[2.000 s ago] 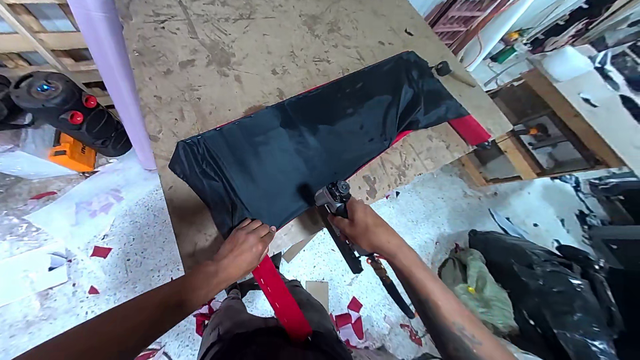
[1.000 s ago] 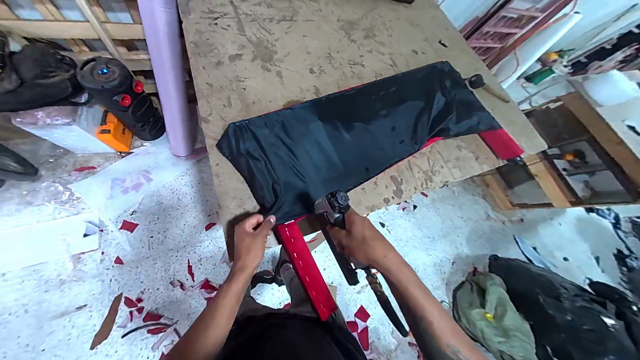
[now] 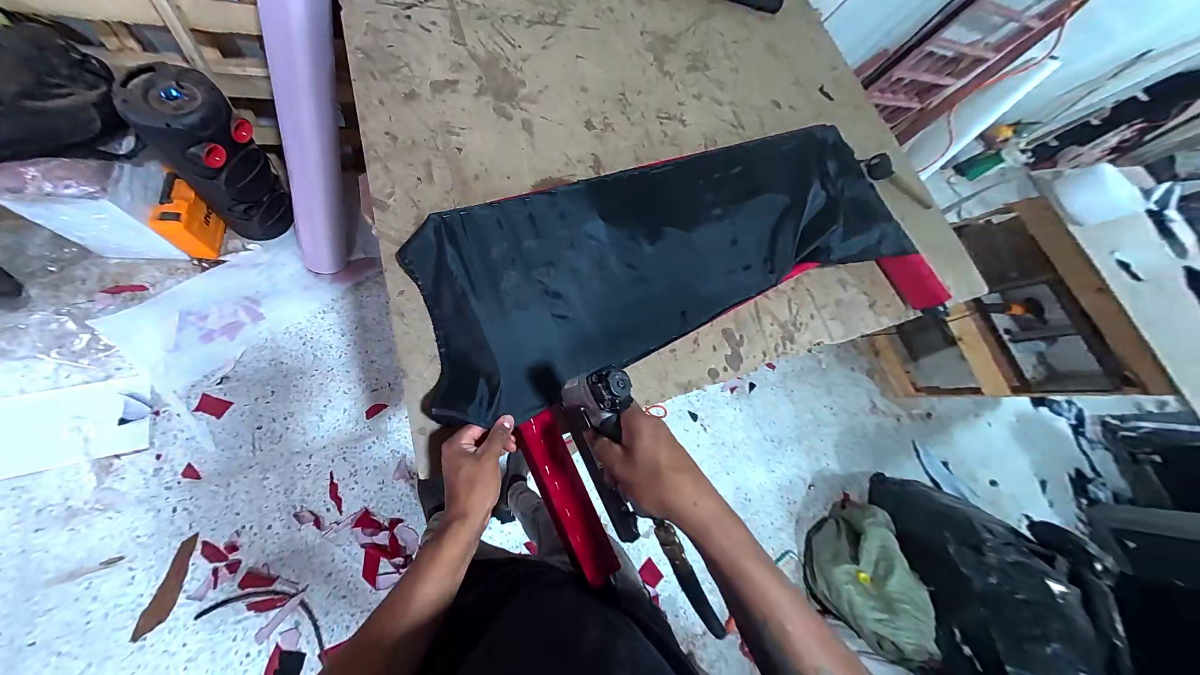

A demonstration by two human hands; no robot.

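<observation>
Black sheet fabric (image 3: 600, 272) covers a long panel lying on the worktable (image 3: 506, 103); red material shows along its edges. From the near edge a red covered strip (image 3: 567, 502) with a line of staples sticks out toward my body. My left hand (image 3: 473, 469) pinches the black fabric's near edge between thumb and fingers, just left of that strip. A pneumatic staple gun (image 3: 600, 398) is gripped in my right hand (image 3: 647, 464), its nose at the fabric edge by the strip's top. A red end piece (image 3: 914, 279) shows at the panel's right.
A mallet-like tool (image 3: 881, 169) lies at the table's right edge. A lilac roll (image 3: 305, 141) stands left, beside a black speaker (image 3: 202, 150) and an orange case (image 3: 187, 217). Red scraps (image 3: 375, 544) litter the floor. Black bags (image 3: 975, 553) lie at lower right.
My left hand has shifted along the black fabric's near edge, still pinching it. The staple gun stays in my right hand near the strip. The view has shifted.
</observation>
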